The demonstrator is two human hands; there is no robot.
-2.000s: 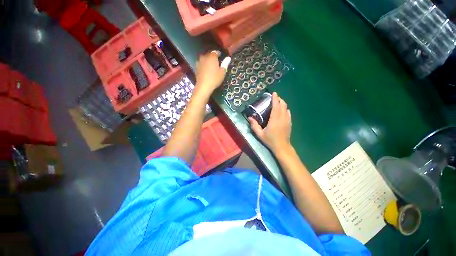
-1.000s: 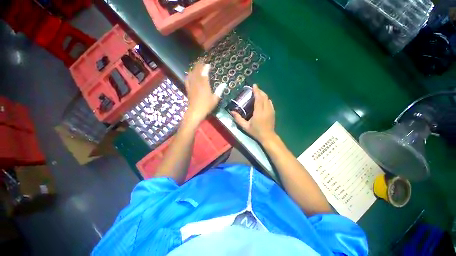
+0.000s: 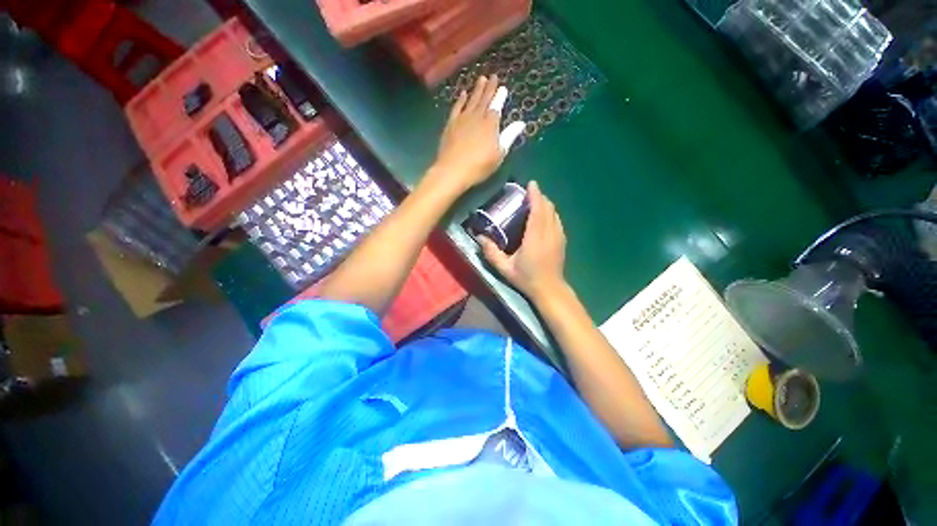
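Observation:
A clear tray (image 3: 588, 74) with rows of copper-brown rings lies on the green bench, beside the stacked orange bins. My left hand (image 3: 475, 132) is at the tray's near edge, fingers spread, with white covers on two fingertips; no held thing shows. My right hand (image 3: 536, 247) is shut around a solder wire spool (image 3: 504, 214), silver with black ends, at the bench's near edge. The palm side of both hands is hidden.
Orange bins (image 3: 452, 39) stand on the bench edge. Below lie a parts bin (image 3: 188, 139), a tray of silver-white parts (image 3: 308, 211) and another orange bin (image 3: 426, 293). A paper form (image 3: 678, 354), yellow cup (image 3: 796, 399), clear hood (image 3: 796, 327) and stacked trays (image 3: 812, 51) are rightward.
The ring tray has moved away from the spool, farther up the bench. My left hand has moved from the bench edge onto the tray's near side. My right hand still holds the spool.

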